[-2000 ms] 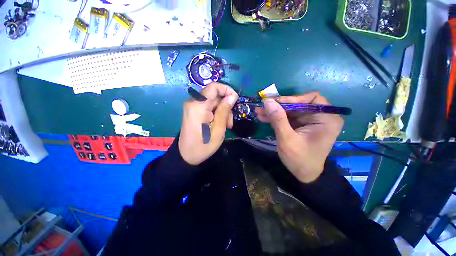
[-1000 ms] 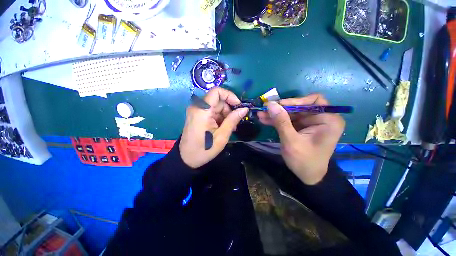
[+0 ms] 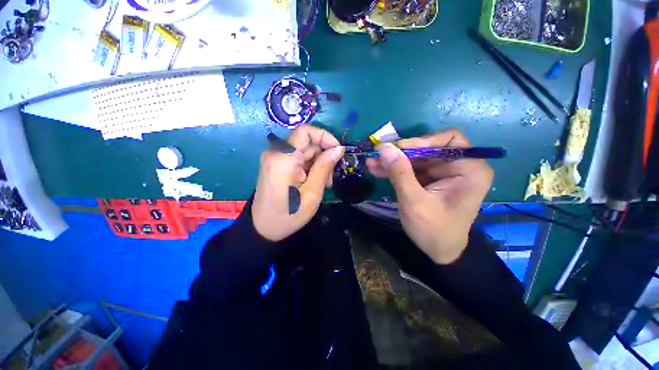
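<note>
My left hand (image 3: 295,181), with dark patches on its fingers, pinches a small dark part at the bench's front edge. My right hand (image 3: 441,188) holds a slim purple-blue screwdriver (image 3: 455,152) level, its tip pointing left at that part. A round black disc (image 3: 352,188) with small metallic parts above it lies between the hands; its hold is partly hidden. A battery (image 3: 384,133) with a yellow edge shows beside my right fingertips. A round case (image 3: 292,102) with a shiny inside and a short wire lies on the green mat behind my left hand.
Behind are a yellowish parts tray (image 3: 412,16) and a green-rimmed screw tray (image 3: 538,25). Dark tweezers (image 3: 522,78) and a wrapped blade (image 3: 578,134) lie right. Left are a white shelf (image 3: 238,43) with batteries, a dotted sheet (image 3: 162,107), white scraps (image 3: 181,182) and a red tray (image 3: 144,218).
The view has shifted slightly. Both hands stay close together; the left fingertips have closed in nearer the screwdriver's tip than two seconds ago, and more of the black disc shows below them.
</note>
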